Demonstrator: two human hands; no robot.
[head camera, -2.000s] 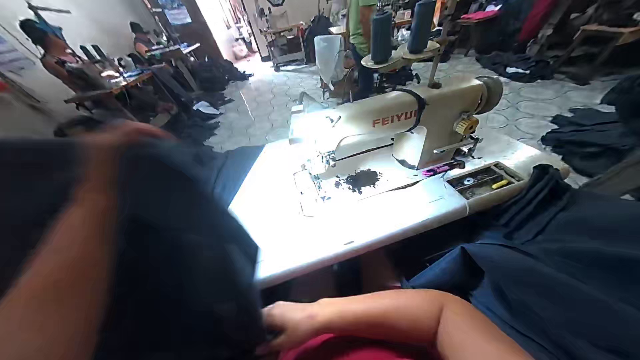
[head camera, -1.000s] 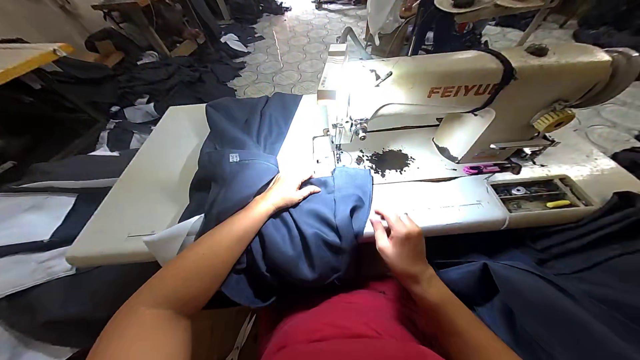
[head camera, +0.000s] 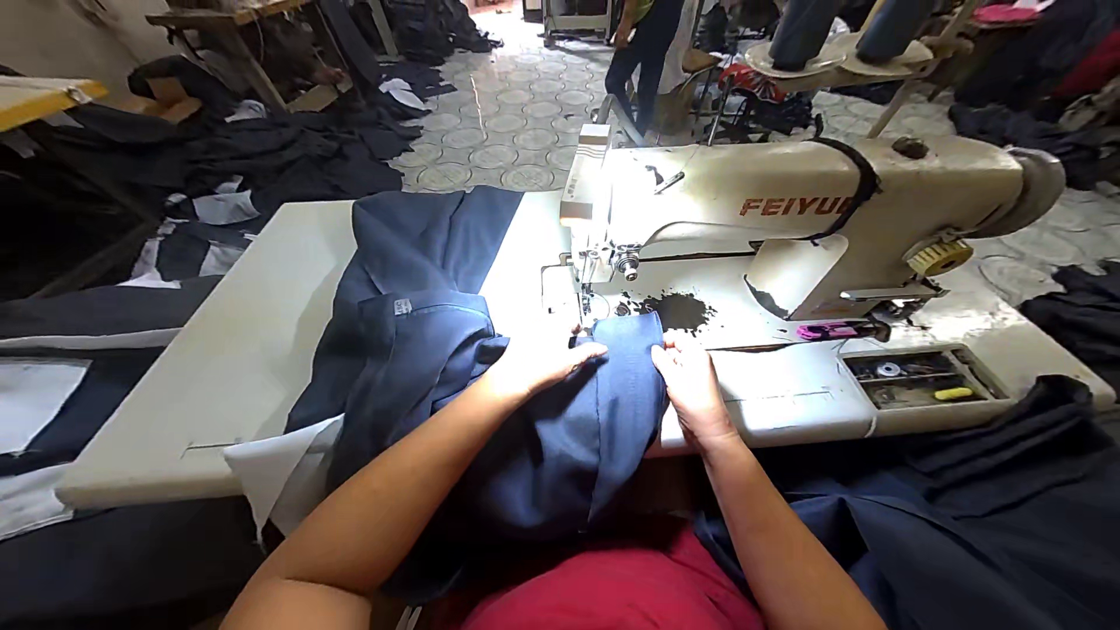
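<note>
A dark blue garment (head camera: 542, 446) lies bunched over the front edge of the sewing table (head camera: 219, 350), with one part spread toward the back. Its folded edge lies just in front of the needle area of the white industrial sewing machine (head camera: 744, 201). My left hand (head camera: 542, 359) presses on the cloth left of that folded edge, fingertips close to the presser foot and washed out by the lamp. My right hand (head camera: 691, 385) pinches the right side of the same edge between thumb and fingers. A white cloth piece (head camera: 289, 472) hangs at the garment's left.
An inset tray (head camera: 923, 376) holds a bobbin and a yellow item. Pink-handled snips (head camera: 831, 331) lie by the machine's base. Thread cones (head camera: 801, 35) stand behind. Dark cloth (head camera: 989, 516) lies at the right, more at the left. Another person (head camera: 646, 61) stands beyond the table.
The garment, held up at the left two seconds ago, now lies on the table. My right hand, away from the folded edge a second ago, has closed on it. The folded edge sits nearer the needle.
</note>
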